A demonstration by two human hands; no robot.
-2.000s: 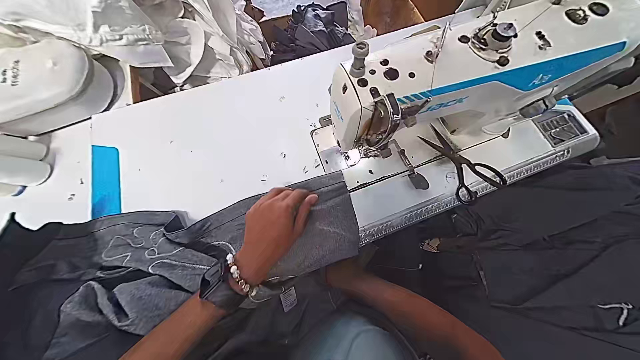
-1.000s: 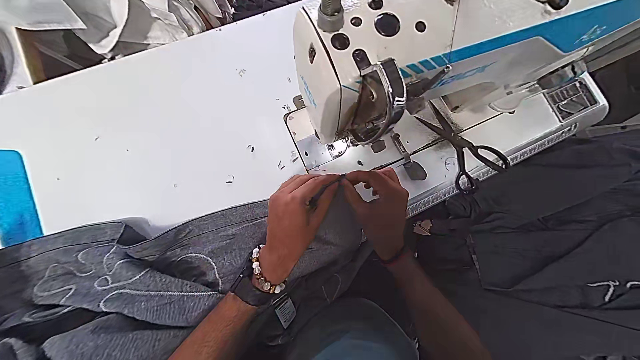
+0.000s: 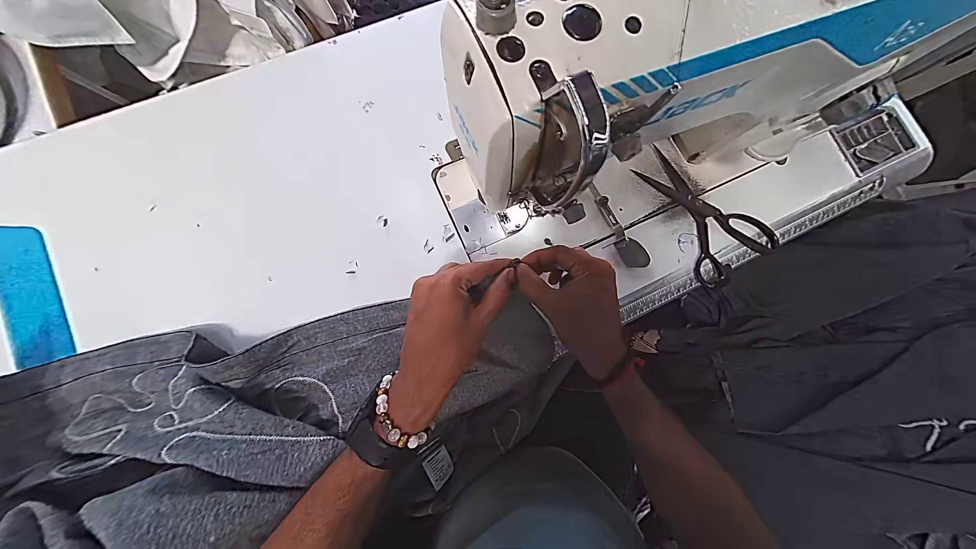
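My left hand [image 3: 450,328], with a beaded bracelet and a dark band at the wrist, pinches the edge of a dark grey denim-like cloth [image 3: 305,335]. My right hand [image 3: 576,305] grips the same edge, its fingertips meeting those of the left. Both are just in front of the needle area of a white and blue Jack sewing machine [image 3: 488,114], whose light is on. The cloth is not under the presser foot, as far as I can see. It spreads to the left, with loose white thread [image 3: 252,437] and a small label [image 3: 437,467] on it.
Black-handled scissors [image 3: 705,210] lie with parted blades on the machine bed, right of my hands. Thread scraps dot the white table [image 3: 229,183]. More dark cloth [image 3: 854,343] covers the right side. White fabric pieces [image 3: 160,38] are heaped at the back left.
Two seconds ago my left hand lay flat on the cloth and my right hand was hidden beneath it. Now both pinch its edge. The view has moved closer to the machine.
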